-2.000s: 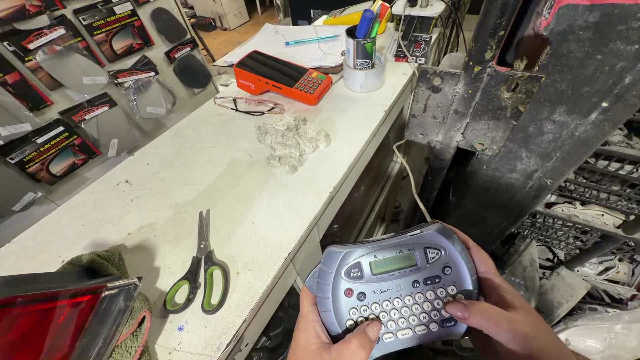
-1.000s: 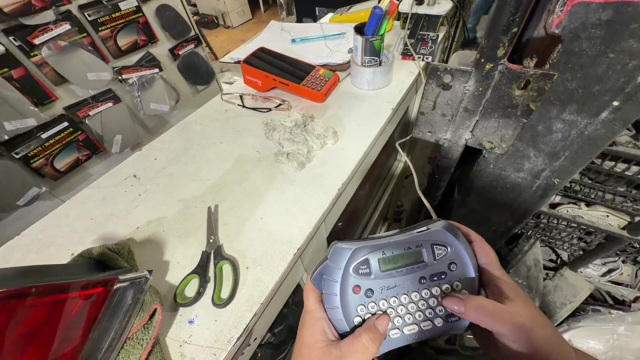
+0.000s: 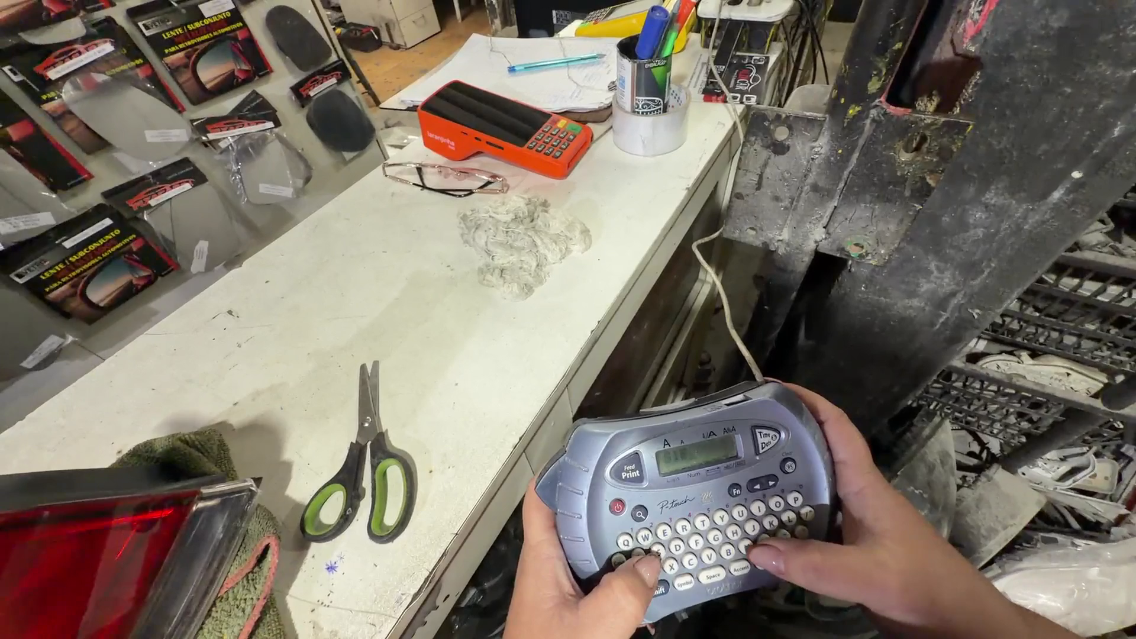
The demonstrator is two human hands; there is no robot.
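Observation:
Both my hands hold a blue-grey P-touch label maker (image 3: 692,506) beside the counter's front edge. My left hand (image 3: 586,577) grips its left side, the thumb over the lower left keys. On the right side is my right hand (image 3: 865,532), its thumb on the keys at the lower right. The small display shows faint characters, too dim to read. A pale cord (image 3: 729,311) runs up from the device's top. Scissors with black and green handles (image 3: 361,470) lie slightly open on the white counter (image 3: 355,311). The fingers under the device are hidden.
A red tail light (image 3: 98,550) and a green cloth (image 3: 191,453) lie at the near left. Farther back are crumpled clear material (image 3: 524,240), eyeglasses (image 3: 448,180), an orange card terminal (image 3: 501,129), a pen holder (image 3: 646,80) and papers. A dark metal post (image 3: 923,222) stands at the right.
My hands and the label maker sit a little farther right and lower in view than two seconds ago. The view itself has shifted slightly. Both hands keep hold of the device.

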